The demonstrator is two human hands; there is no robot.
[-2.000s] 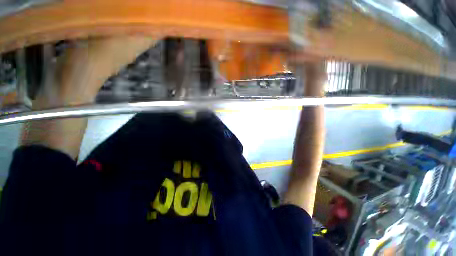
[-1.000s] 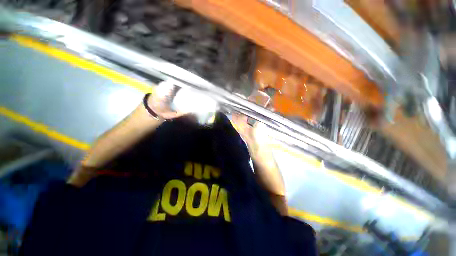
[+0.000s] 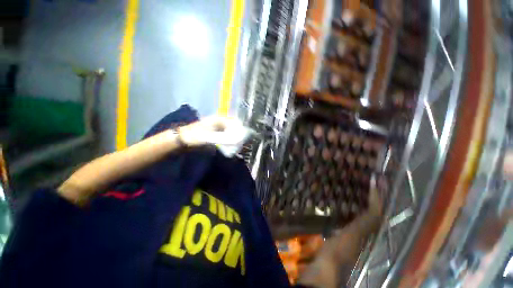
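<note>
My left hand (image 3: 209,133), with a dark band at the wrist, is in front of the rack's edge. Its fingers are closed around a crumpled-looking white item (image 3: 235,139), too blurred to name. A dark component tray (image 3: 332,163) with rows of dark bodies with pinkish-brown tops lies on a rack shelf to the right. My right forearm reaches into the shelf along the tray's near right side. My right hand (image 3: 376,199) is blurred at the tray's edge; its fingers and any grip cannot be made out.
An orange fixture (image 3: 308,56) with silver bars and rows of parts lies beyond the tray. Chrome wire rack rods (image 3: 419,129) and an orange-brown board (image 3: 450,185) are at the right, close to the camera. The yellow-lined aisle floor (image 3: 174,73) is at upper left.
The view has swung round, so the rack now runs down the right side. My right hand has moved from near my left hand into the shelf; my left hand still has the white item.
</note>
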